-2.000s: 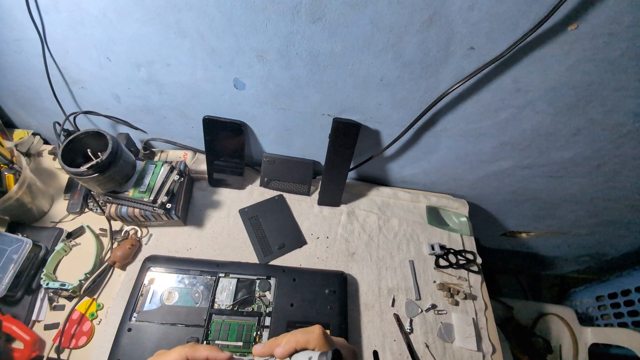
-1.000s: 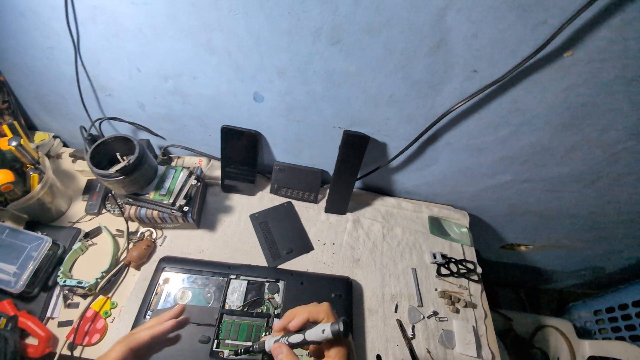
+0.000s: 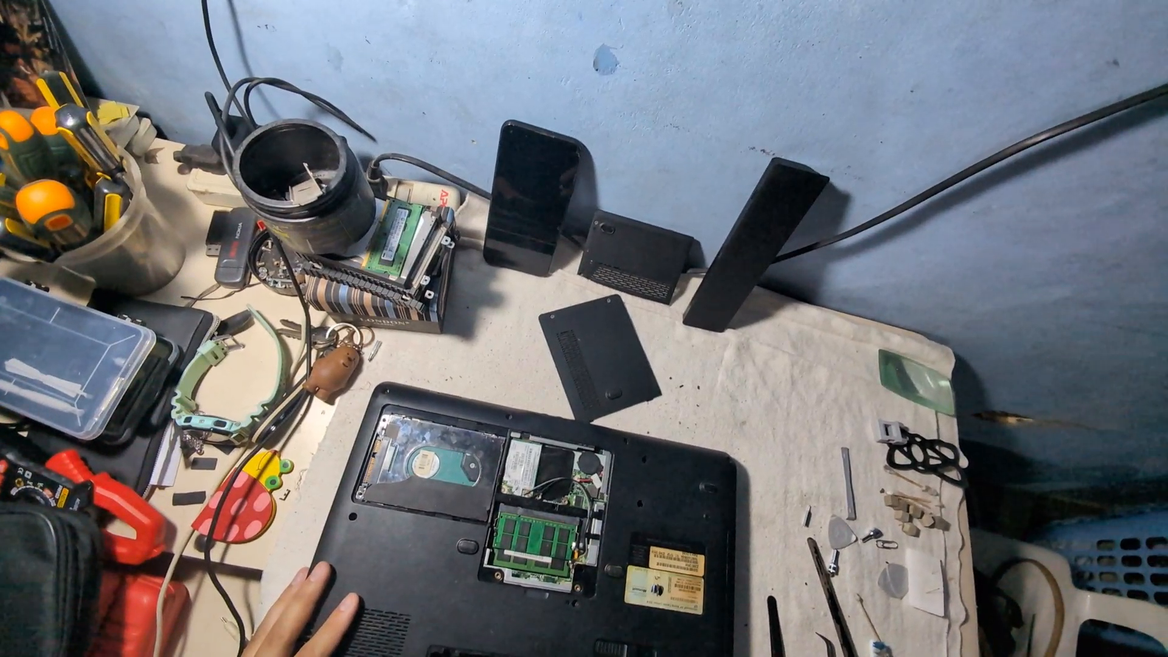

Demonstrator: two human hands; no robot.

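Observation:
A black laptop (image 3: 657,484) lies upside down on the cloth, its underside bays uncovered. Green memory modules (image 3: 534,543) show in one bay and a hard drive (image 3: 438,465) in another. My left hand (image 3: 306,620) rests with fingers spread on the laptop's lower left edge, holding nothing. My right hand is out of the frame, and so is the screwdriver. One black cover panel (image 3: 599,356) lies flat beyond the laptop; a second vented panel (image 3: 636,255) leans at the wall between a dark smartphone (image 3: 532,196) and a black laptop battery (image 3: 756,245).
Small screws (image 3: 833,561), guitar-pick-like pieces (image 3: 841,532) and tweezers (image 3: 830,593) lie on the right. At left are a tub (image 3: 137,228) of screwdrivers, a black jar (image 3: 306,214), a green wristwatch (image 3: 228,420), cables, a clear plastic case (image 3: 73,356) and red pliers-like handles (image 3: 119,506).
My right hand, with the screwdriver seen over the memory bay a second ago, has left the view. My left hand has moved down and left to the laptop's edge.

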